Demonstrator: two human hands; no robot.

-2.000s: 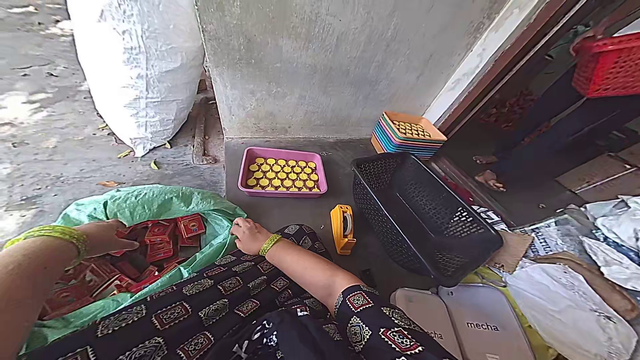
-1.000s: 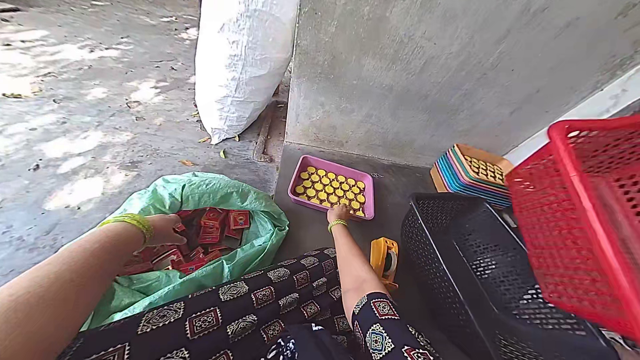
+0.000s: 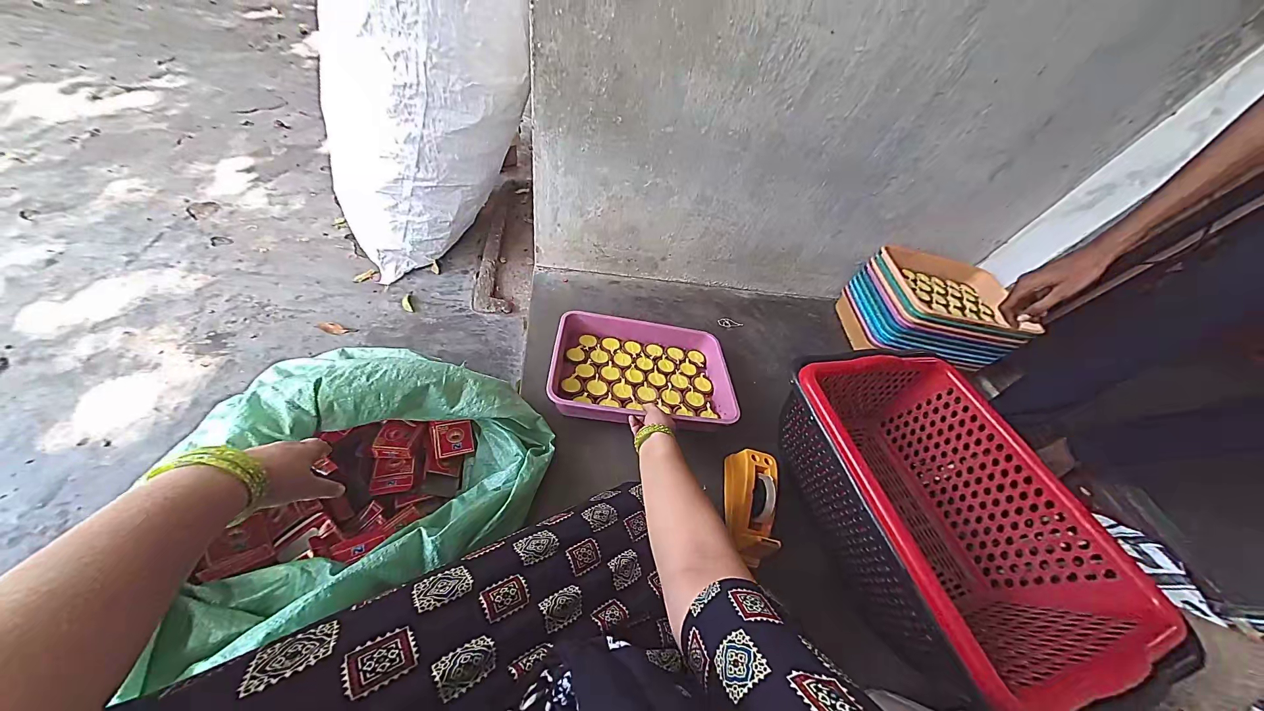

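My left hand (image 3: 294,474) reaches into a green plastic sack (image 3: 499,420), its fingers apart over small red printed boxes (image 3: 392,464); whether it grips one is not clear. My right hand (image 3: 652,419) is at the near rim of a pink plastic tray (image 3: 732,380), its fingertips partly hidden. Rows of small round yellow-topped pieces (image 3: 644,371) fill much of that tray. To the right of my right forearm stands a yellow tape dispenser (image 3: 750,504).
A red perforated basket (image 3: 948,474) sits in a black basket (image 3: 834,533) at the right. Behind them, another person's hand (image 3: 1062,281) touches a stack of coloured trays (image 3: 913,316) holding similar pieces. A white sack (image 3: 425,128) stands beside the concrete wall (image 3: 731,148).
The red basket, held up by the other person earlier, now sits in the black basket. My right hand has moved from beside the green sack to the pink tray. The view has shifted.
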